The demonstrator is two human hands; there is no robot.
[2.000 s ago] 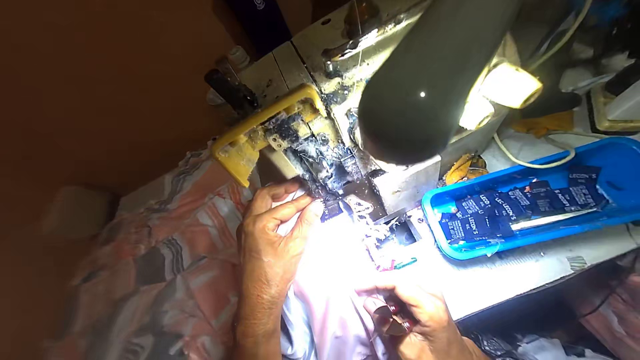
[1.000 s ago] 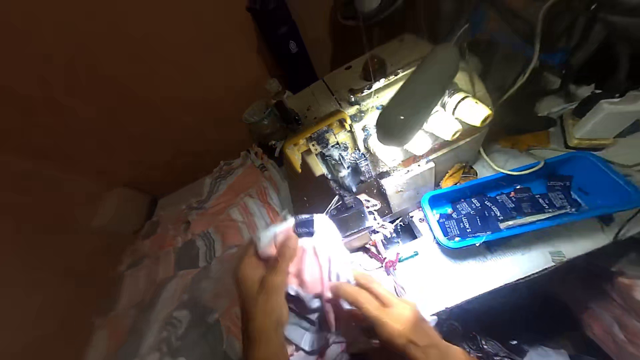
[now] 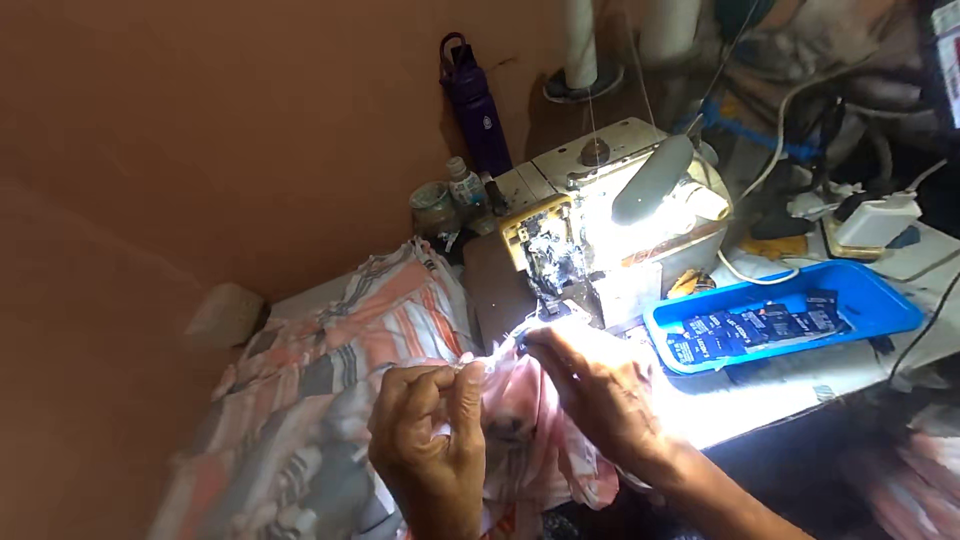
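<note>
My left hand (image 3: 431,431) pinches the edge of a pink and white striped fabric (image 3: 517,420) between thumb and fingers. My right hand (image 3: 607,390) grips the same fabric close to the needle area of an overlock sewing machine (image 3: 555,251); its fingertips are partly lost in glare. The fabric hangs between and below both hands. The machine's yellow-framed front shows its lint-covered mechanism. A dark lamp head (image 3: 654,180) is over the machine, and strong light whitens the work surface beside my right hand.
A blue plastic tray (image 3: 885,307) with several dark labels lies at the right. More striped fabric (image 3: 337,367) spreads at the left. Behind stand a purple bottle (image 3: 480,112), a small plastic bottle (image 3: 465,184), a glass jar (image 3: 433,210) and thread cones (image 3: 580,45). A white cable (image 3: 772,161) runs behind the tray.
Both hands have moved from the fabric in front of the machine up toward its needle area since one second ago. The dark label seen on the fabric then is no longer plain. The view has shifted.
</note>
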